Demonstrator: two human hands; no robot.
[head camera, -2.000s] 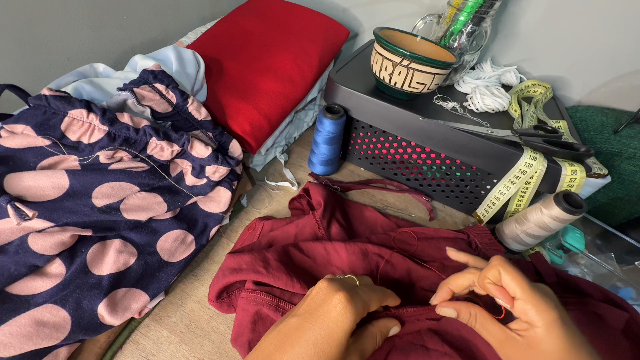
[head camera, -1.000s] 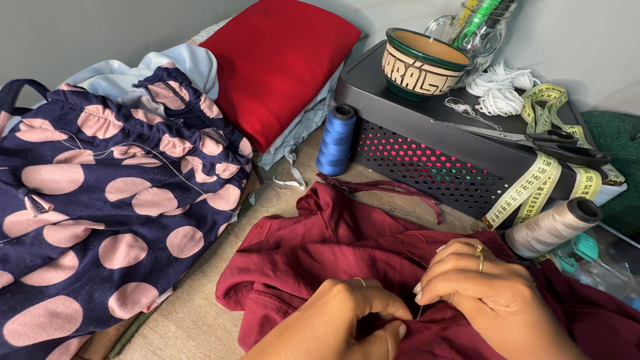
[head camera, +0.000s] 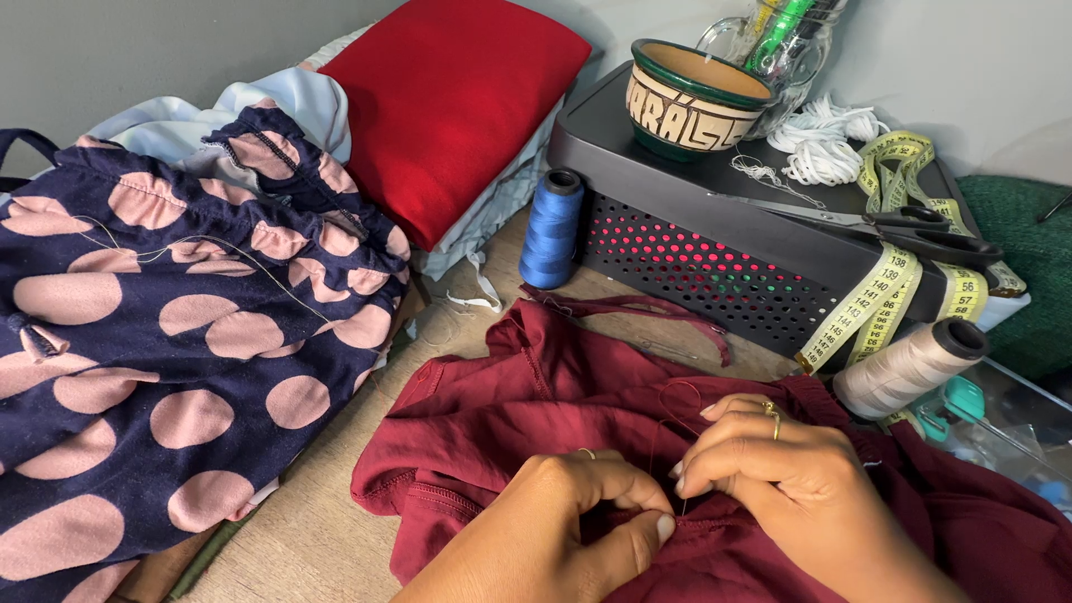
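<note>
A maroon fabric garment (head camera: 469, 410) lies bunched on the wooden table at the bottom centre. My left hand (head camera: 578, 519) pinches a fold of it at a stitched seam between thumb and fingertips. Just right of that, my right hand (head camera: 770, 469) has its thumb and fingertips close together over the seam, on a thin sewing needle (head camera: 684, 506) that stands nearly upright in the cloth. A loop of red thread (head camera: 670, 406) curls above the fingers. A narrow maroon strap (head camera: 645, 311) lies behind the garment.
Left lies a polka-dot garment (head camera: 193, 335); behind it, folded red cloth (head camera: 452, 109). A blue thread cone (head camera: 551, 230) stands beside a black perforated box (head camera: 712, 260) bearing a bowl (head camera: 695, 100), scissors (head camera: 837, 219) and tape measure (head camera: 863, 310). A beige thread cone (head camera: 913, 368) leans at right.
Two seconds ago my right fingers were raised and spread with red thread by them; now they are down beside my left fingertips at the seam. The view has shifted slightly.
</note>
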